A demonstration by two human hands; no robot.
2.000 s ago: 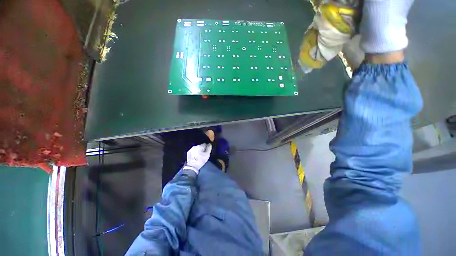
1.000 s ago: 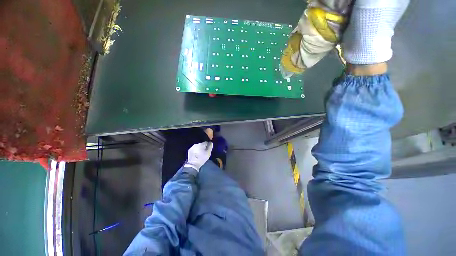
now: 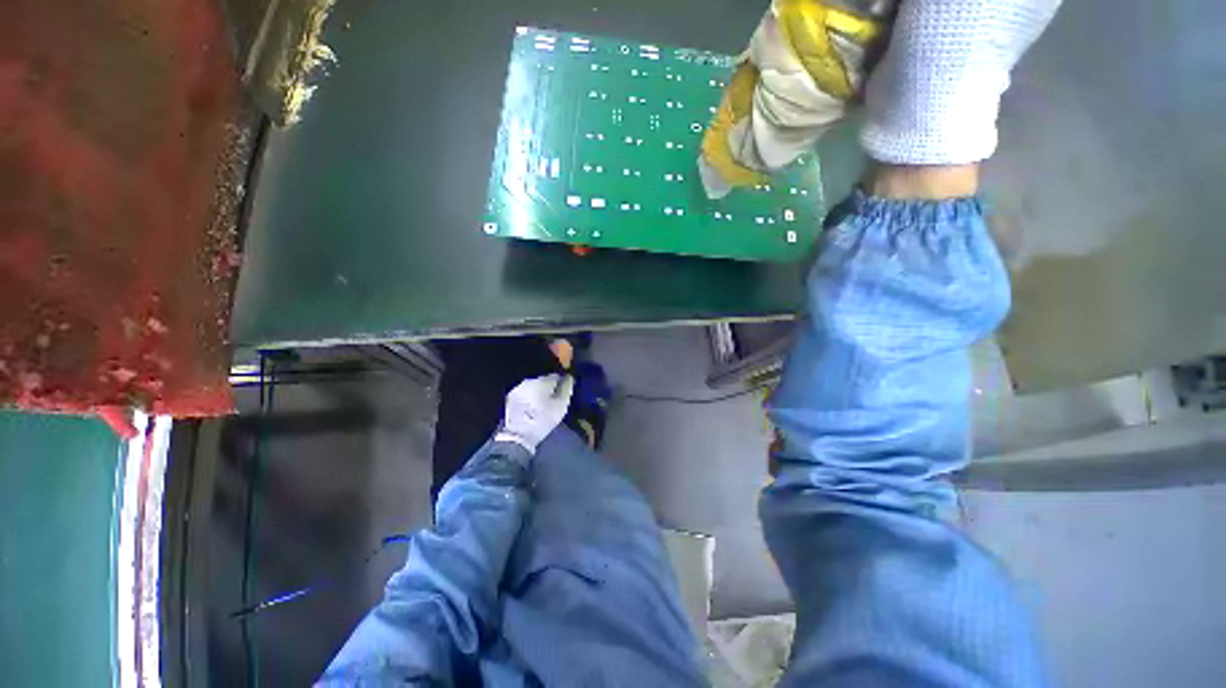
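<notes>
A green circuit board point(image 3: 645, 148) with small pale pads lies face up on the dark green surface, slightly tilted in view, with a bit of red under its near edge. My right hand point(image 3: 937, 88), in a white knit glove, is raised at the top right, partly cut off by the edge. It grips the off-white and yellow wrapped spray gun point(image 3: 793, 94), which covers the board's right part; its fingers are mostly hidden. My left hand point(image 3: 537, 409), in a white glove, is low over my lap; its fingers are too small to read.
A crusted red-brown sheet point(image 3: 108, 202) hangs at the left beside a residue-covered edge point(image 3: 307, 61). The dark green work surface point(image 3: 363, 255) ends in a front edge above my legs. A thin blue cord point(image 3: 289, 595) shows below at the left.
The right hand and gun have moved left and inward, from beside the board to over its right part. The board sits slightly further right and higher in view. The left hand is about unchanged.
</notes>
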